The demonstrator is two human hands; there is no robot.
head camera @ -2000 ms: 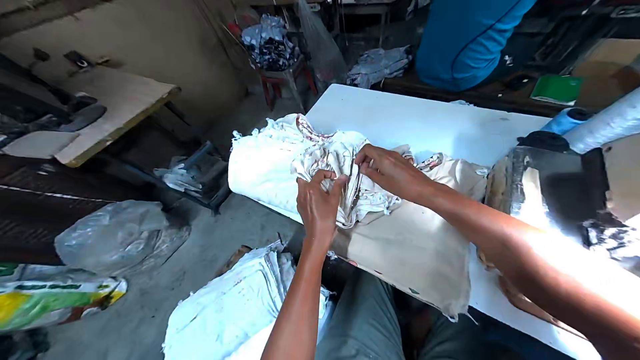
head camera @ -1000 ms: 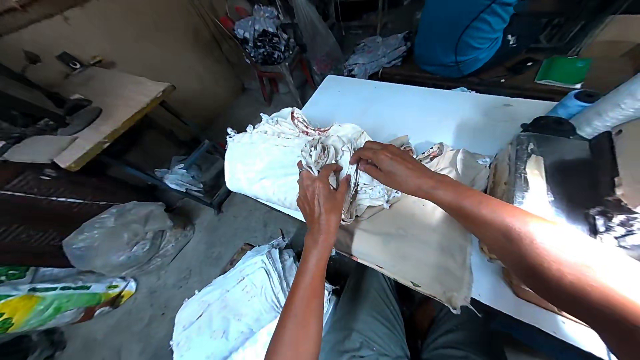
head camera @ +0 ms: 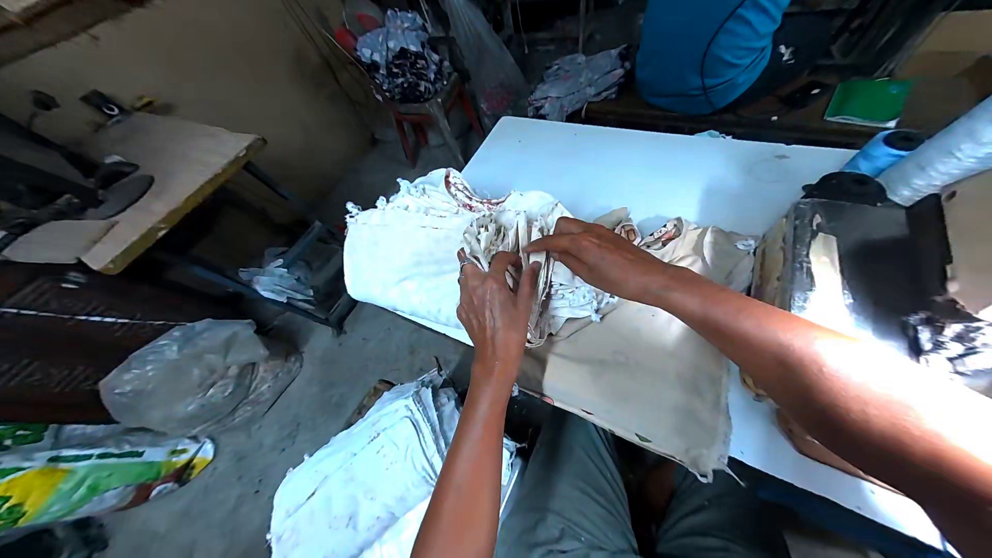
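A bunched stack of off-white fabric pieces (head camera: 496,232) stands on edge near the middle of the head view. My left hand (head camera: 496,302) grips its near left side, with a ring on one finger. My right hand (head camera: 597,252) touches the stack's right side, its fingertips at the fabric layers; whether they pinch a layer is hard to tell. Under and left of it lies a pile of white fabric (head camera: 403,256) with frayed edges and a patterned curved edge. Beige fabric (head camera: 643,372) spreads to the right and hangs over the near edge of the white table (head camera: 604,155).
A black box-like object (head camera: 860,256) and thread cones (head camera: 883,151) stand at the right. White cloth (head camera: 372,473) is stacked low beside my legs. Plastic bags (head camera: 186,376) lie on the floor at left, near another table (head camera: 170,155). A person in blue (head camera: 701,54) sits beyond.
Both hands stay at the bunched stack. Its layers stood more spread in the earliest frame and were gathered more upright a second ago; finger positions have shifted slightly.
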